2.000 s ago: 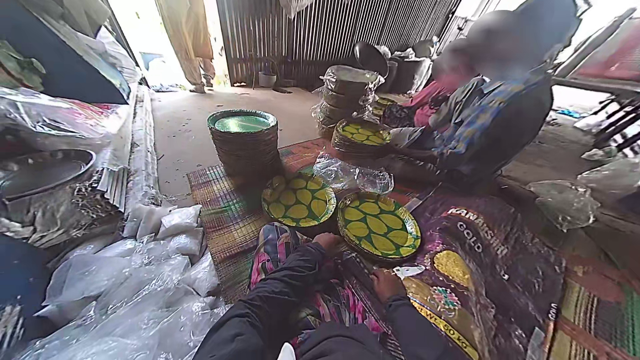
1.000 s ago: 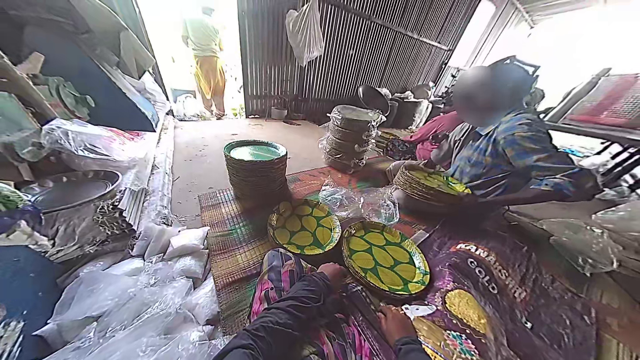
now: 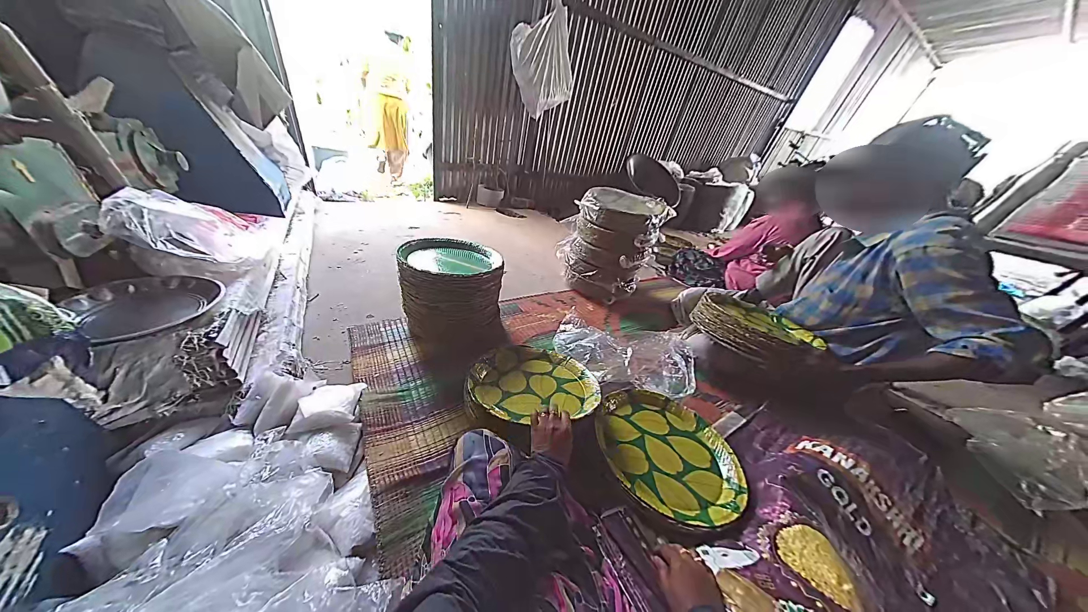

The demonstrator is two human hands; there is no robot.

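Note:
Two piles of round plates with a yellow leaf pattern on green lie before me, a left pile (image 3: 529, 382) and a right pile (image 3: 671, 459). My left hand (image 3: 552, 432) has its fingers at the near rim of the left pile; whether it grips a plate cannot be told. Low in the view, my right hand (image 3: 687, 576) is beside the right pile, near a dark flat strip (image 3: 631, 557) over my lap; its fingers are partly cut off by the frame. A tall stack of plates with a green top (image 3: 450, 289) stands behind the left pile on the woven mat (image 3: 387, 425).
Clear plastic bags (image 3: 629, 353) lie beyond the piles. Wrapped plate stacks (image 3: 612, 242) stand farther back. At the right, a seated person in a checked shirt (image 3: 918, 285) is by another plate stack (image 3: 752, 327). White plastic packets (image 3: 229, 501) lie left; a printed purple sack (image 3: 850, 510) lies right.
My left hand has moved from between the two piles onto the near rim of the left one. The seated person's plate stack, upright-facing two seconds ago, is now tilted. The view has shifted.

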